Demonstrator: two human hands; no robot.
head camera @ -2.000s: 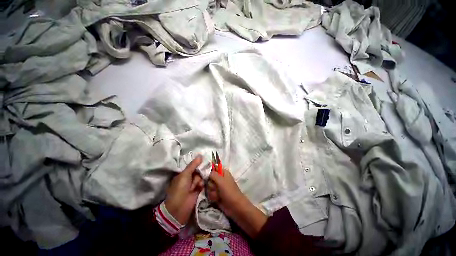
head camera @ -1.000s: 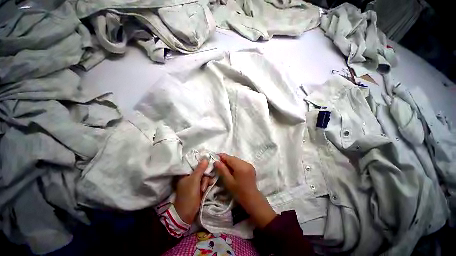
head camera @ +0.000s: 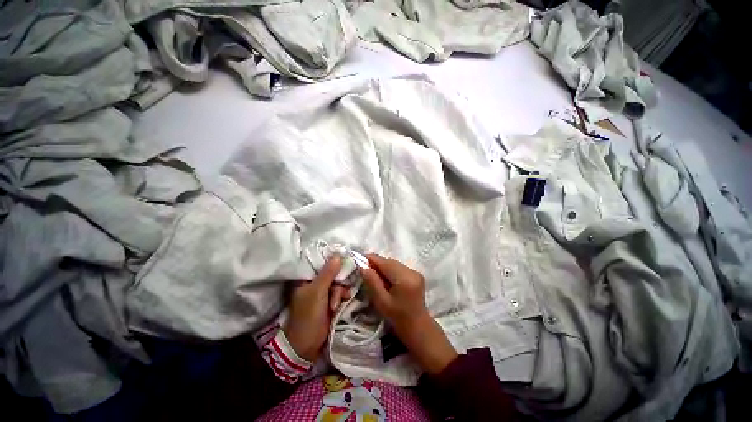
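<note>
A pale grey-white shirt [head camera: 396, 181] lies crumpled in front of me, its near part gathered at my hands. My left hand [head camera: 313, 309] pinches a folded edge of it between thumb and fingers. My right hand [head camera: 397, 290] is closed just right of my left fingertips, close against the same fold. A short bright tip of the thread snips [head camera: 361, 260] shows at its fingertips; the rest of the snips is hidden in the hand. A loose thread cannot be made out.
A dark navy neck label [head camera: 533, 191] and small buttons show on the shirt cloth at right. More shirts [head camera: 66, 206] are heaped at left, along the back and at far right. A small brown piece [head camera: 610, 126] lies on the white table [head camera: 495, 82]. A pink checked apron [head camera: 276, 408] is below.
Since two seconds ago, my right hand has moved up and right, beside the left fingertips. The orange snips then in plain view are now mostly hidden. The shirt has barely shifted.
</note>
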